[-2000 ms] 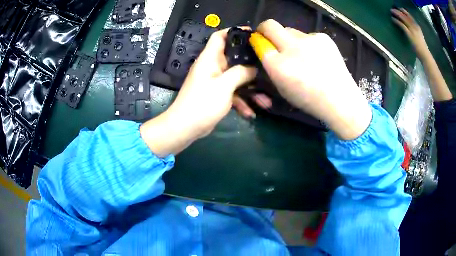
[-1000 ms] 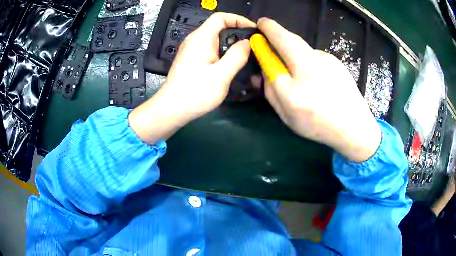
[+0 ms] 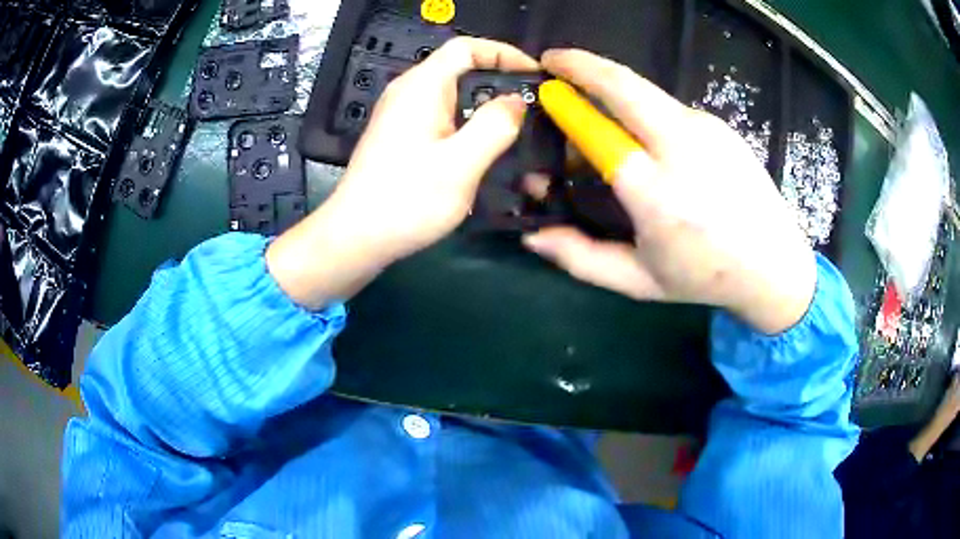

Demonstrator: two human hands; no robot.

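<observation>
My left hand [image 3: 405,174] holds a black plastic housing [image 3: 486,93] above the tray's near edge, its thumb on the top face. A small shiny ring shows in the housing near the thumb tip. My right hand [image 3: 684,190] is at the housing's right side. Its index finger wears a yellow finger cot [image 3: 590,128], with the tip at the housing's corner. Its thumb is spread below. Whether it grips the housing is hard to tell. The lower part of the housing is dark and blurred.
The parts tray [image 3: 321,116] holds another housing at left and shiny inserts [image 3: 811,174] at right. A yellow disc [image 3: 437,11] is at its left. Several housings [image 3: 248,79] lie left, beside a glossy blister tray [image 3: 63,137]. A plastic bag [image 3: 911,200], red tag [image 3: 892,307] and a person's arm [image 3: 937,421] are right.
The housing in my left hand has turned from steeply tilted to show its top face. My right thumb has spread away below it. The other person's hand has left the top right.
</observation>
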